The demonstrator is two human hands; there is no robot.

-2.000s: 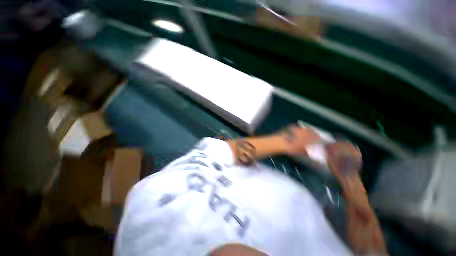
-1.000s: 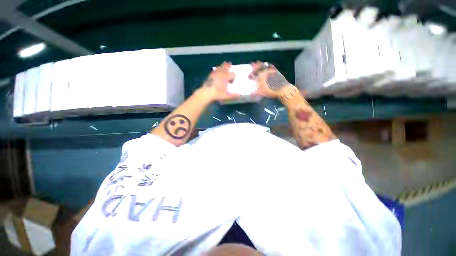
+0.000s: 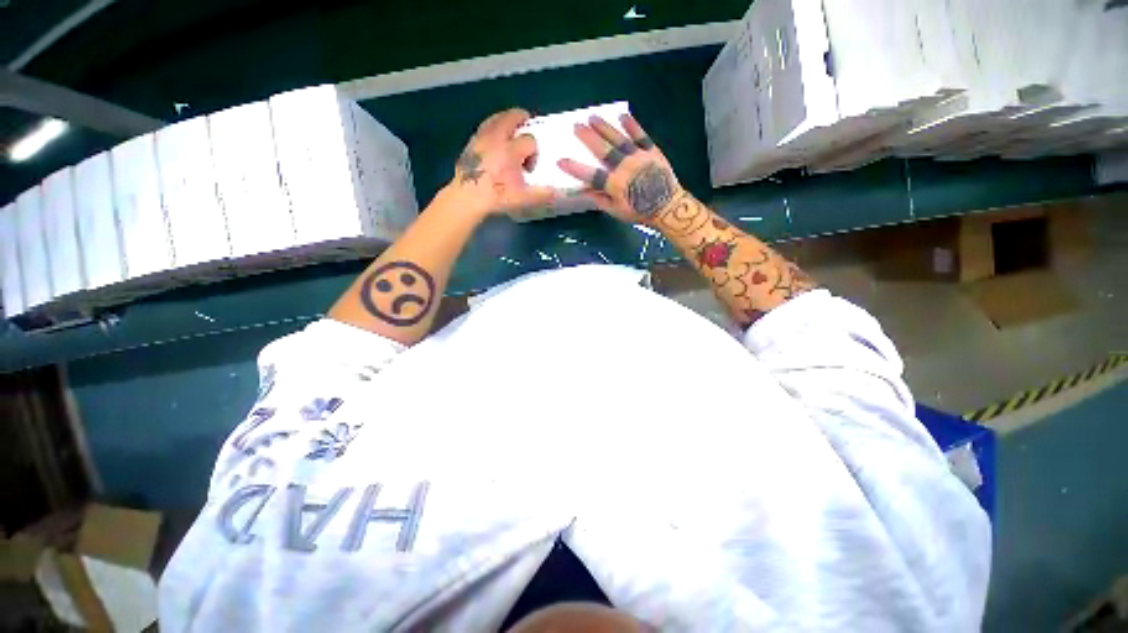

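A small white folding carton (image 3: 567,148) is between my hands over the dark green bench (image 3: 495,254), in the gap between two rows of cartons. My left hand (image 3: 501,161) holds its left side, with the thumb and fingers curled around the edge. My right hand (image 3: 631,171) lies on its right part with the fingers spread and extended over the top. Both hands are bare. The underside of the carton is hidden. Thin white strips (image 3: 544,257) are scattered on the bench near me.
A row of closed white cartons (image 3: 260,179) stands on the left. Another row of white cartons (image 3: 854,87) stands on the right. Brown shipping cartons (image 3: 1029,297) are on the floor at right, more (image 3: 118,538) at lower left. A blue bin (image 3: 975,448) is at my right.
The view has turned and steadied from the blur. The carton stays between my hands. My right hand's fingers now spread over its top, where both hands gripped its sides.
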